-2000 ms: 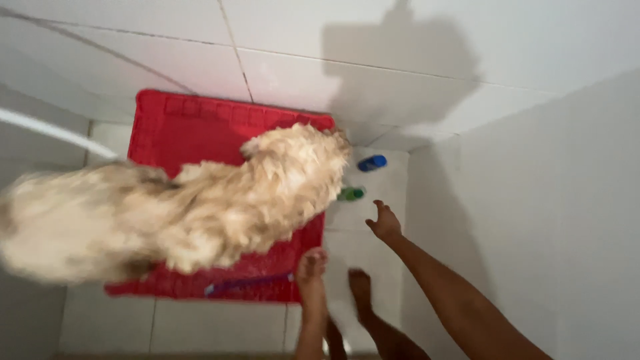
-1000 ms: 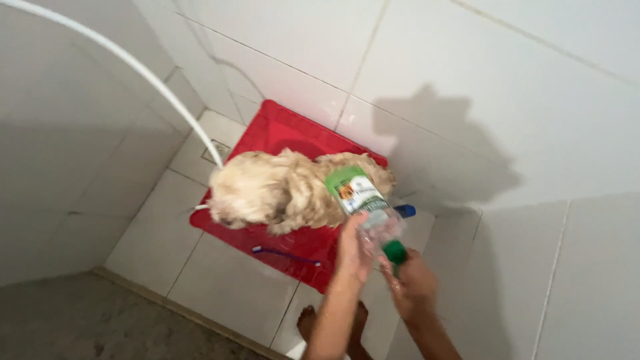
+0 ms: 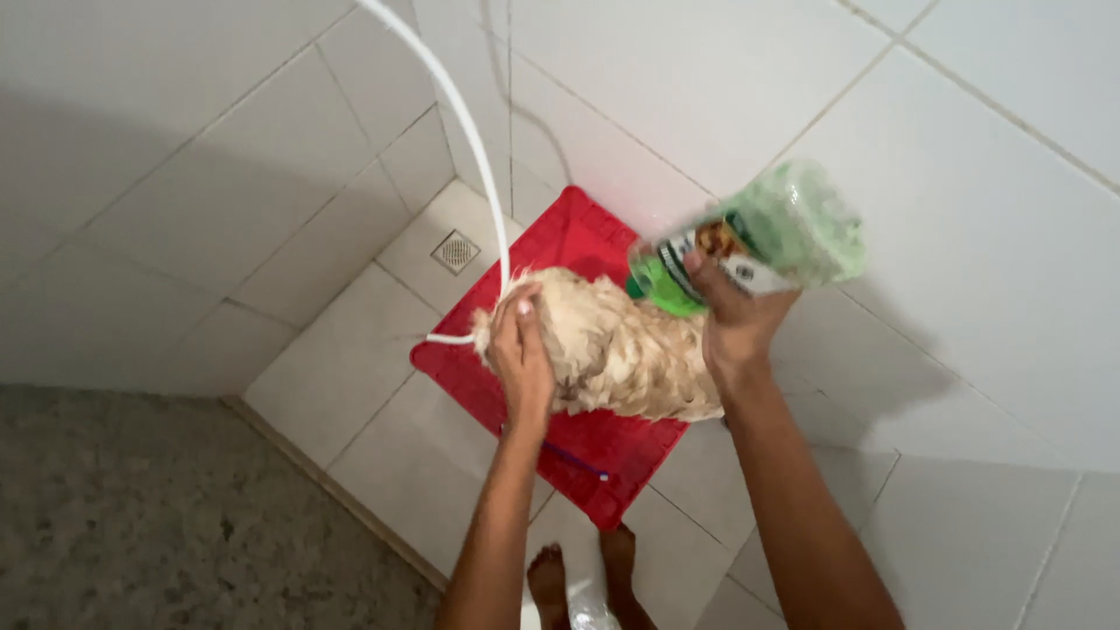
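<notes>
A wet, cream-coloured dog [image 3: 630, 350] stands on a red plastic platform [image 3: 577, 223], its head to the left. My left hand [image 3: 523, 346] rests on the dog's head, fingers partly spread. My right hand [image 3: 744, 319] grips a clear plastic bottle [image 3: 787, 227] with green liquid and a printed label. The bottle is tilted, its green cap end [image 3: 634, 287] low over the dog's back; whether liquid comes out cannot be told. A white hose [image 3: 477, 144] comes down to the dog's head and shows again beyond it.
A purple stick-like thing [image 3: 573, 459], perhaps a toothbrush, lies on the platform near its front edge. My bare feet [image 3: 549, 577] are on the tiled floor just in front. A square drain [image 3: 456, 252] lies left of the platform. Tiled walls [image 3: 962, 262] rise behind and at both sides.
The bottle, held in both hands a second ago, is now in my right hand alone and tipped over the dog. My left hand has moved left onto the dog's head.
</notes>
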